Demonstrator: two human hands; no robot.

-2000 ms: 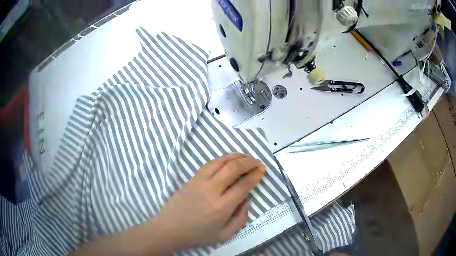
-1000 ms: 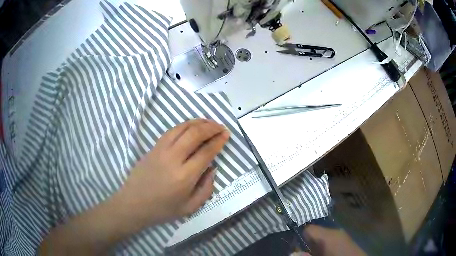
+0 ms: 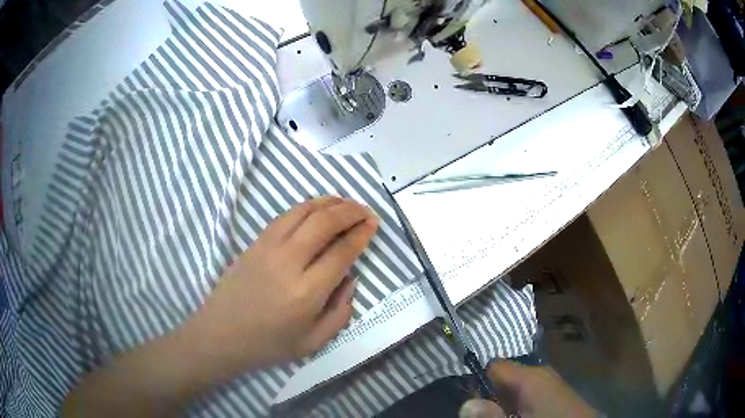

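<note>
A large grey and white striped fabric panel (image 3: 171, 180) covers the left of the table and hangs over its front edge. My left hand (image 3: 282, 282) lies on it with the fingertips together, pressing the fabric near its right edge. My right hand (image 3: 531, 392), partly cut off by the bottom edge, grips the handles of the shears (image 3: 429, 273). The long blades lie along the right edge of the panel and point toward the machine, with the tips near the panel's upper right corner. Whether fabric is between the blades cannot be told.
The sewing machine head (image 3: 347, 37) stands at the top centre above the needle plate (image 3: 351, 102). Black thread snips (image 3: 510, 85) and silver tweezers (image 3: 486, 180) lie to the right. A black-tipped tool (image 3: 629, 106) lies farther right. A cardboard box (image 3: 662, 261) is below right.
The camera view has shifted, so the table sits higher and farther left. My right hand with the shears has come further into view at the bottom. My left hand stays on the fabric.
</note>
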